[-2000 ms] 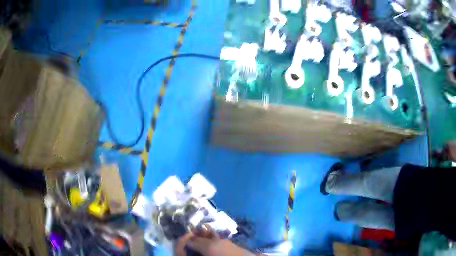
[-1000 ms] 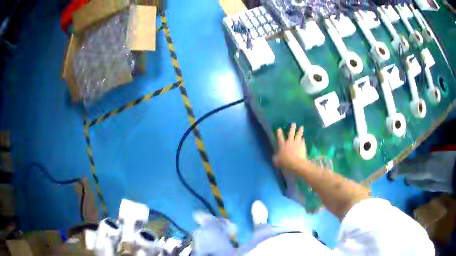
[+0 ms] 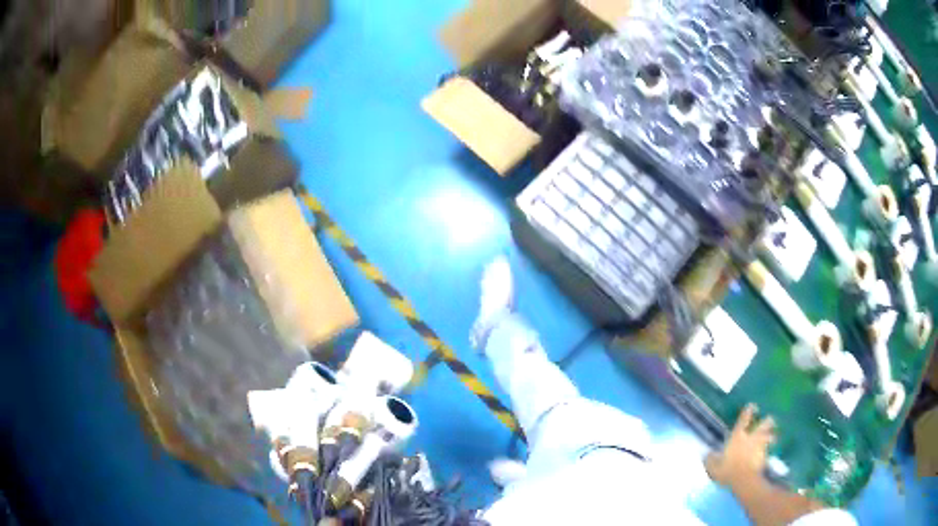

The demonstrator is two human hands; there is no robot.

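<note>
A bunch of white tubular appliances [image 3: 355,411] with round dark openings, gold-brown rings and dark cords hangs at the lower left, over the edge of an open carton. My left hand is not visible; the bunch or the picture's edge may hide it. My right hand [image 3: 746,449] is at the near edge of the green bench [image 3: 756,385], fingers spread, with nothing seen in it. White appliances [image 3: 823,344] with flat white pieces [image 3: 722,349] beside them lie in rows on the bench.
An open carton [image 3: 293,272] with clear plastic stands left, a carton [image 3: 239,170] of shiny items behind it. A grid tray [image 3: 617,221] and clear blister trays [image 3: 699,103] are by the bench. An open carton [image 3: 483,123] stands beyond. Marking tape [image 3: 396,303] crosses the blue floor.
The view has moved along the bench toward the cartons and trays. The bunch shows larger and higher than one second ago. My right hand is now lower and farther right in view.
</note>
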